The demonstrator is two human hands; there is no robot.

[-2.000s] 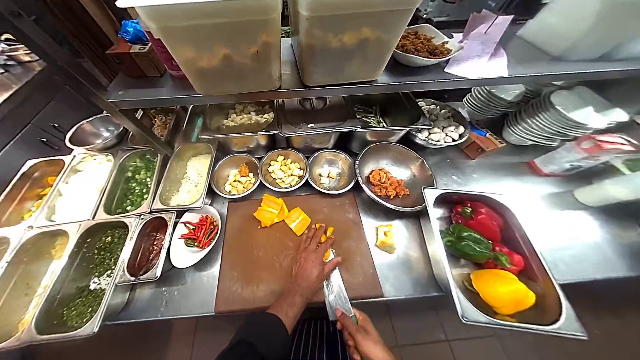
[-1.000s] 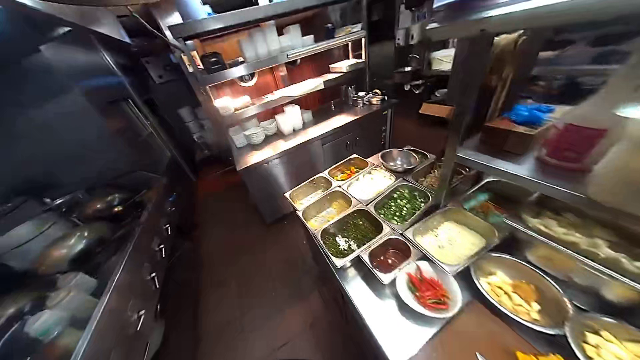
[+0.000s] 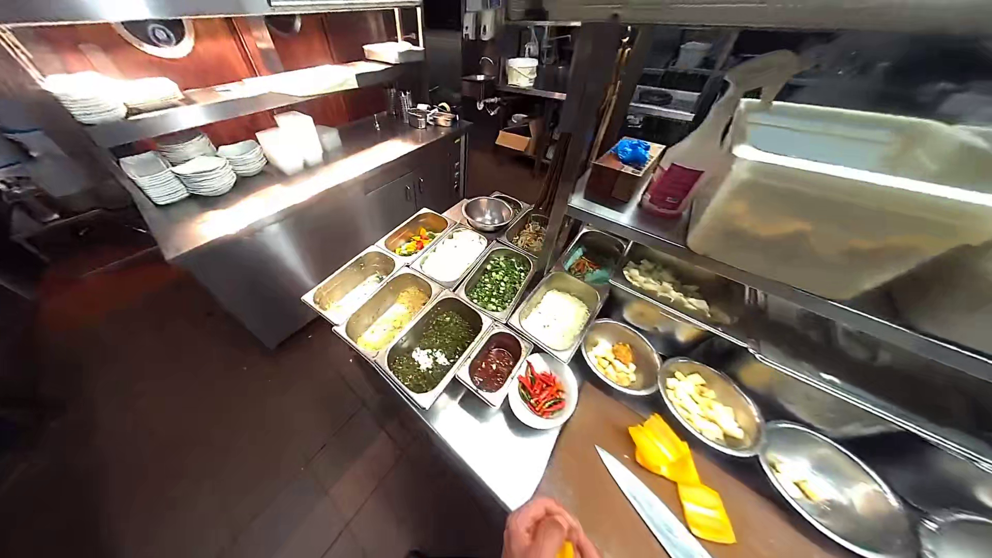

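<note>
At the bottom edge my left hand [image 3: 549, 530] has its fingers curled around a yellow bell pepper piece [image 3: 566, 551], of which only a little shows. My right hand is out of view. A kitchen knife's blade [image 3: 649, 500] lies over the brown cutting board [image 3: 589, 434], to the right of my left hand; its handle is cut off by the frame. Beyond the blade are flat yellow bell pepper pieces [image 3: 665, 449]. A white bowl of red chillies [image 3: 564, 403] stands at the board's far left corner.
Metal bowls, one with cut pale yellow pieces [image 3: 704, 407], line the board's far side. Steel trays of chopped green vegetables [image 3: 498, 283], green sauce [image 3: 434, 349] and other foods stand left. A steel shelf [image 3: 775, 287] with a large plastic tub [image 3: 837, 217] overhangs the right. A plate-stacked counter [image 3: 302, 225] stands behind.
The view has swung far to the left, then partly back. Two seconds ago my left hand was on the board and my right hand held the knife; now my left hand is at the board's near left edge.
</note>
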